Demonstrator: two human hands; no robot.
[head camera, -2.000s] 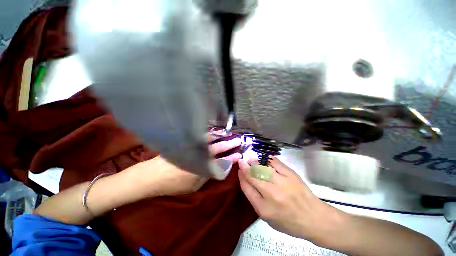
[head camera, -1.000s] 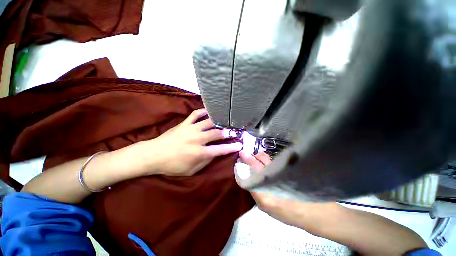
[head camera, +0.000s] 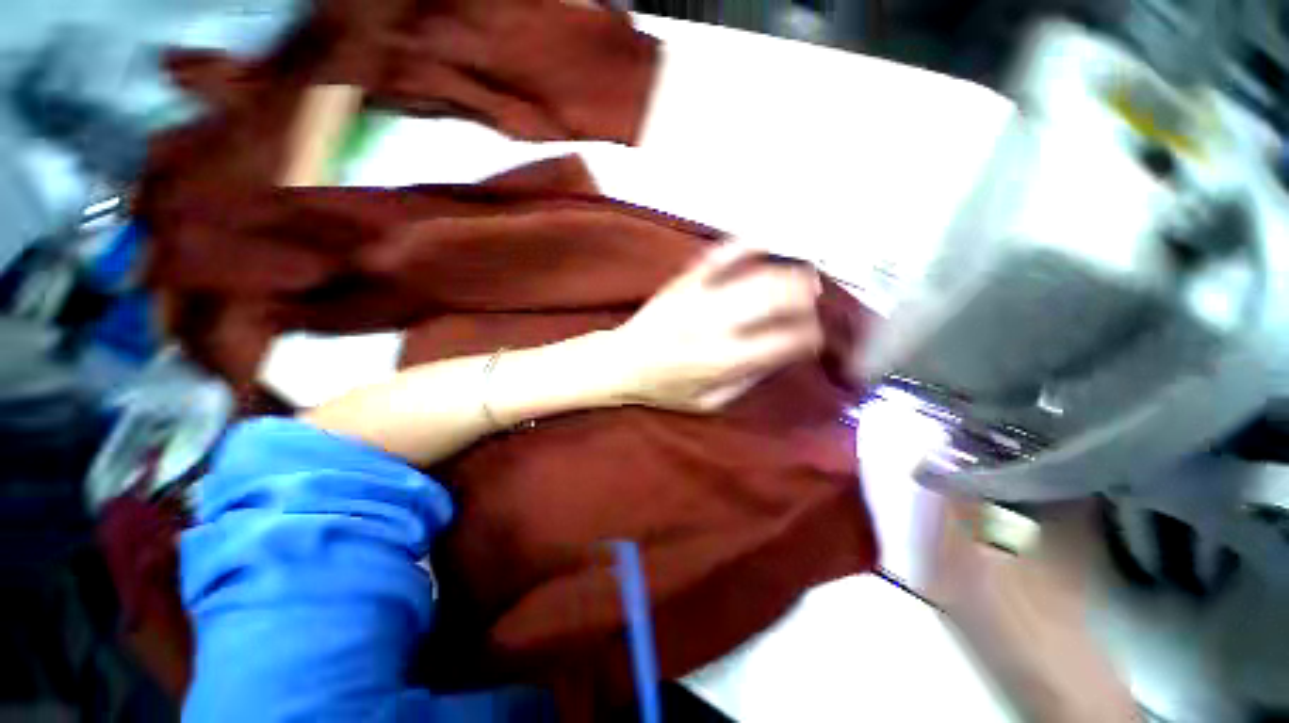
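Observation:
The rust-brown garment lies bunched over the white table, its right end beside the lit needle area of the sewing machine. My left hand is on the garment, left of the machine head, fingers curled at the cloth; it is blurred, and I cannot tell if it grips a fold. My right hand is at the right, below the machine head, blurred and partly hidden by it. The needle and presser foot cannot be made out in the glare.
More rust-brown cloth lies at the back left. A tan bar and a bright green item are near it. A blue strip hangs in front. Blurred clear and blue things are at the far left.
The view has swung, so the machine head now stands at the right. My left hand has moved back from the needle area onto the cloth. My right hand is lower, apart from my left.

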